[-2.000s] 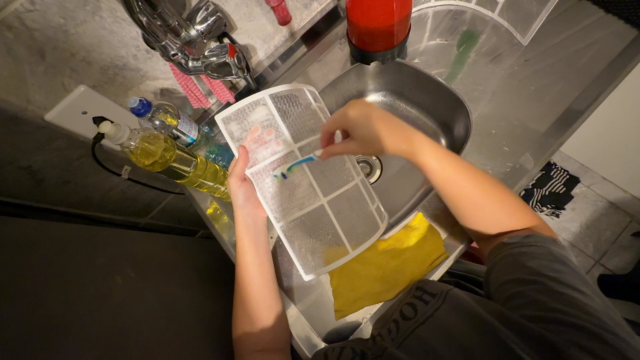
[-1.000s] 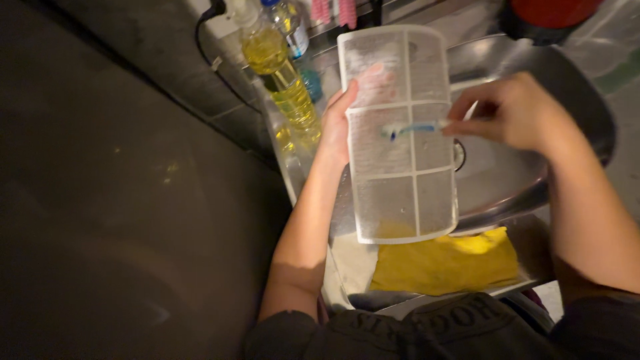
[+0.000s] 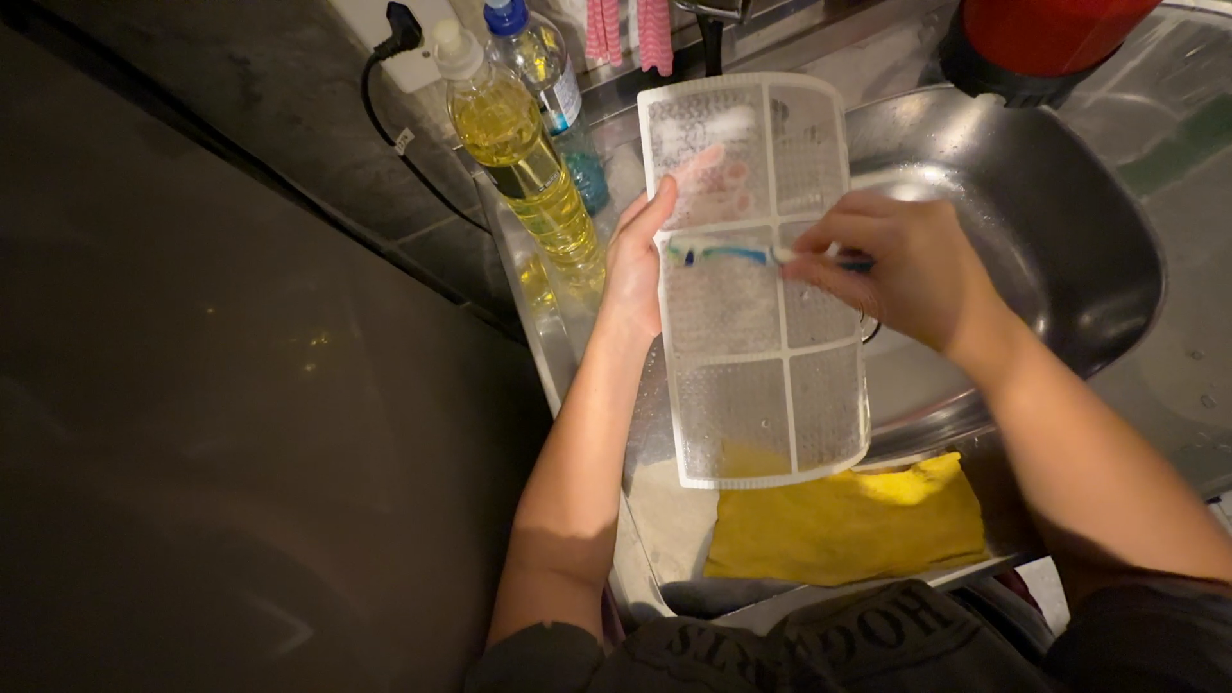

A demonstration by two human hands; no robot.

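Observation:
A white plastic-framed mesh filter panel [image 3: 728,404] is tilted above the edge of the sink. My left hand [image 3: 640,255] grips its left edge, thumb in front and fingers showing blurred through the mesh behind. My right hand [image 3: 890,265] pinches the handle of a blue and white toothbrush [image 3: 736,254], whose head lies at the mesh near the panel's left edge. Whitish foam covers part of the upper left mesh section. The brush is blurred, and its bristles are hard to make out.
A steel sink basin [image 3: 1078,241] lies behind and right of the panel. A yellow cloth [image 3: 847,529] is spread at the near edge. Bottles of yellow liquid [image 3: 520,154] and blue liquid [image 3: 584,178] stand left, near a plugged-in cable [image 3: 385,125]. A red container [image 3: 1054,34] stands behind the basin.
The view has shifted and turned markedly. The panel stays in my left hand and the toothbrush in my right, its head now closer to the panel's left edge than one second ago.

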